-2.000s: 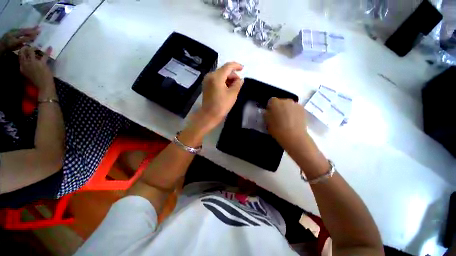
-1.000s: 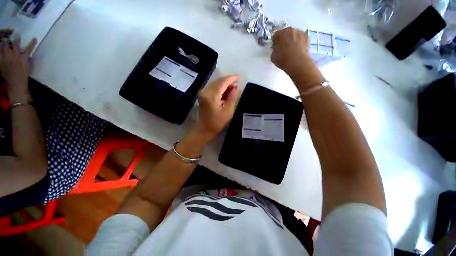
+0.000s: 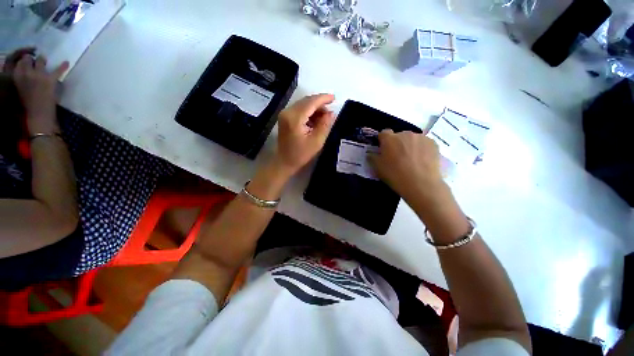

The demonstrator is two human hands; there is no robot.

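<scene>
A black tray (image 3: 354, 201) lies in front of me with a white printed leaflet (image 3: 353, 158) in it. My right hand (image 3: 410, 161) is over the tray's upper right part, its fingers at a short cable (image 3: 366, 132) just above the leaflet; the hand covers the leaflet's right side, and whether it grips the cable is hidden. My left hand (image 3: 303, 132) is at the tray's left edge, fingers curled and thumb apart, holding nothing. A second black tray (image 3: 201, 104) to the left holds a leaflet (image 3: 243, 95) and a cable (image 3: 262, 71).
A cable pile (image 3: 351, 28) lies at the far side. A neat leaflet stack (image 3: 434, 52) and a looser one (image 3: 460, 135) are to the right. Black trays (image 3: 610, 139) stand far right, near a small black box (image 3: 573, 31) and clear bags. A neighbour's arm (image 3: 50, 167) is at left.
My right hand has come back from the cable pile to the tray in front of me, and a cable now shows above the leaflet. My left hand has stayed beside the tray.
</scene>
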